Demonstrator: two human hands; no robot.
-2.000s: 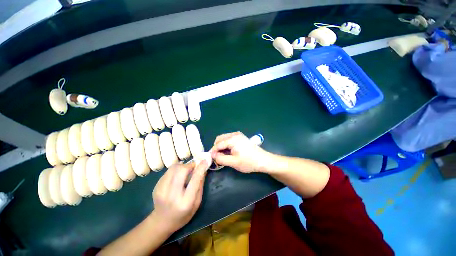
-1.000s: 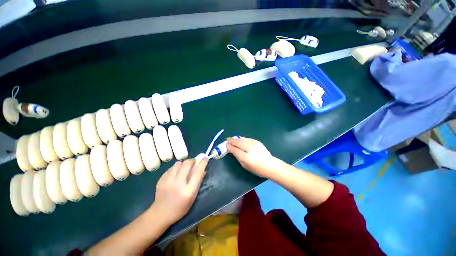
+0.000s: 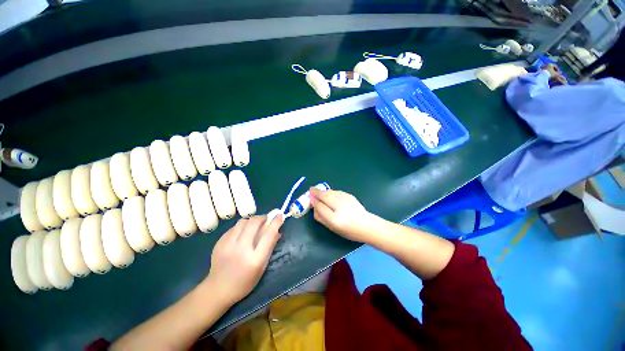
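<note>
My right hand grips a small striped piece, white with blue bands, lying slanted between the hands. My left hand pinches a small white end at the striped piece's lower left; my fingers cover most of it, so I cannot tell its full shape. A thin white cord sticks up from between my hands. Cream oval pieces stand close together in two long rows, a back row and a front row, just left of and behind my left hand.
A blue basket with small white parts stands at right. Joined pairs with cord loops, one cream piece among them, lie beyond the pale strip. Another striped piece is at far left. A person's blue sleeve is at right.
The view has shifted right. The striped piece and the upright cord now show between my hands, where my fingers were close together before. The pairs beyond the strip have moved left relative to the basket.
</note>
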